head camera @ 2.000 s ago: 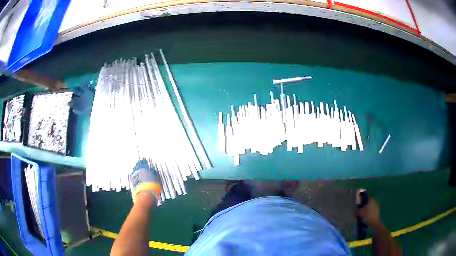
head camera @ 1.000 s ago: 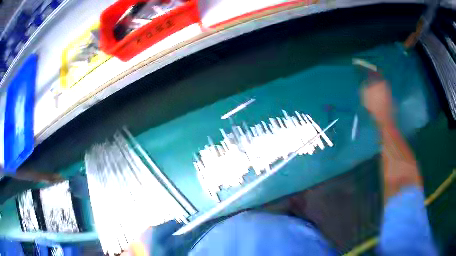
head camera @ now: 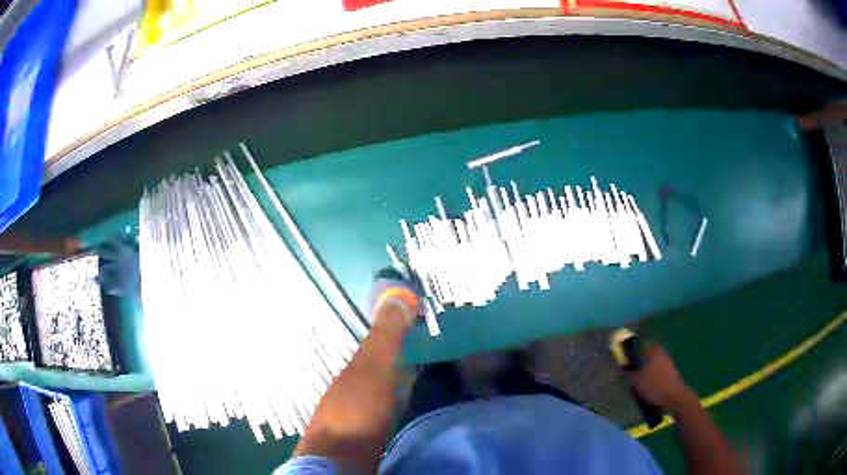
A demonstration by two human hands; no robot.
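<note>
Short silver-white rods (head camera: 557,232) lie in an uneven row mid-bench. My left hand (head camera: 397,292), in a grey-blue glove with an orange-yellow cuff, is at the row's left end. A slanted short rod (head camera: 430,317) lies against its fingers; whether they grip it is hidden. My bare right hand (head camera: 658,373) is closed on a hand tool (head camera: 627,349) with a dark handle and a yellowish end, low in front of the bench's near edge. Long silver-white rods (head camera: 223,306) lie fanned at the left.
One loose piece (head camera: 503,154) lies crosswise behind the row, another (head camera: 699,237) at right beside a dark thin tool (head camera: 683,209). Black trays of small parts (head camera: 72,311) and a grey-blue patch (head camera: 118,266) are at left. The shelf edge (head camera: 371,57) runs along the back.
My left hand has moved right from the long rods to the short row. The long rod that slanted across the row is gone from there. My right hand has come back from the bench's far right.
</note>
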